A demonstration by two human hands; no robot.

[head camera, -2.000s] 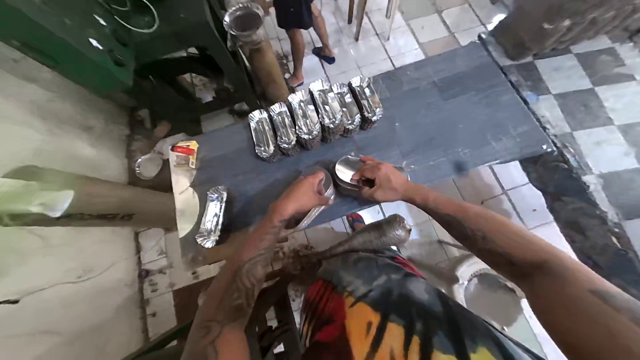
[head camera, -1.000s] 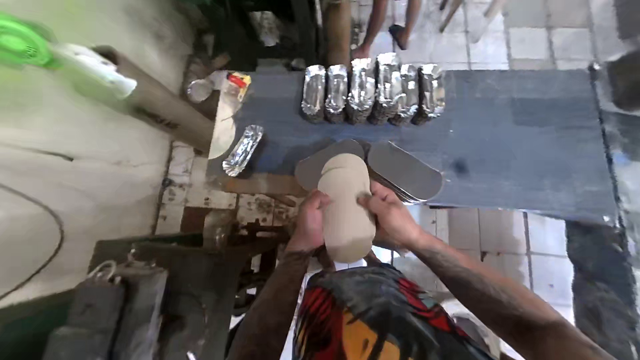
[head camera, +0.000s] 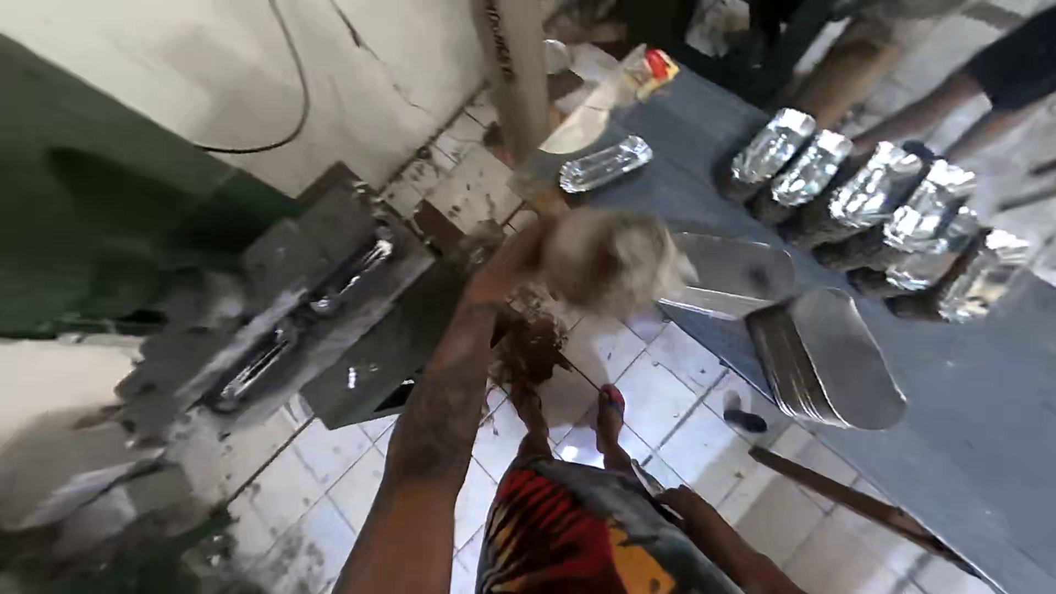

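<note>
My left hand [head camera: 524,252] is stretched forward, blurred by motion, and grips a blurred pale beige thing [head camera: 615,256]; whether this is the oval board or a cloth I cannot tell. My right hand [head camera: 685,503] is low beside my patterned shirt, its fingers partly hidden. To the right of the beige thing, a flat grey oval piece [head camera: 734,268] lies at the edge of the blue-grey table [head camera: 973,429]. A stack of similar oval pieces [head camera: 841,355] leans over next to it. One foil tray [head camera: 606,165] rests near the table's left end.
Several stacks of foil trays [head camera: 879,181] stand along the table's far side. A metal machine [head camera: 305,322] with two shiny elongated parts is at the left, near a green panel [head camera: 124,223]. A red and yellow packet [head camera: 656,66] lies at the table's corner. Another person's legs [head camera: 949,115] show behind the table.
My hands were together on beige oval pieces over the table edge; they are now apart, the left one off the table's side, the right one down by my body. The view has turned strongly toward the left.
</note>
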